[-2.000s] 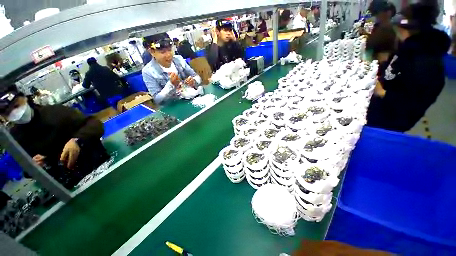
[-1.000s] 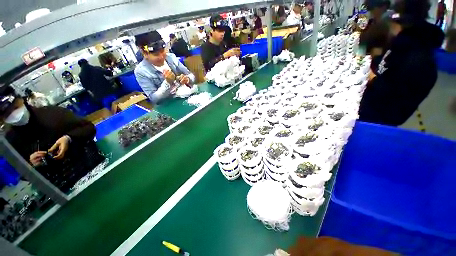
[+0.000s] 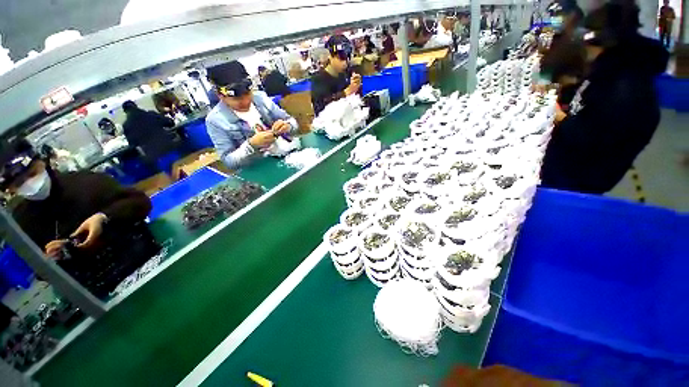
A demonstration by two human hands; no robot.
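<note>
Stacks of white round housings (image 3: 415, 234) with dark speckled boards in their open tops crowd the right of the green bench. A round white bundle with loose thin loops (image 3: 408, 310) lies against the nearest stacks. A slim yellow tool (image 3: 259, 379) lies on the green surface, cut off by the bottom edge. Neither of my hands can be made out. A blurred brown shape, perhaps my sleeve, is cut off at the bottom edge right of centre.
A deep blue tote (image 3: 604, 264) stands at the right. A pale rail (image 3: 264, 317) borders the green conveyor (image 3: 219, 280). Workers sit opposite, with a dark parts heap (image 3: 219, 202) and white piles (image 3: 340, 113). A person in dark clothing stands beyond the tote. Metal posts rise over the line.
The yellow tool sits lower in the picture, with less of it showing. The small white piece beside the brown shape one second ago has nearly left the picture. The workers opposite have moved their hands.
</note>
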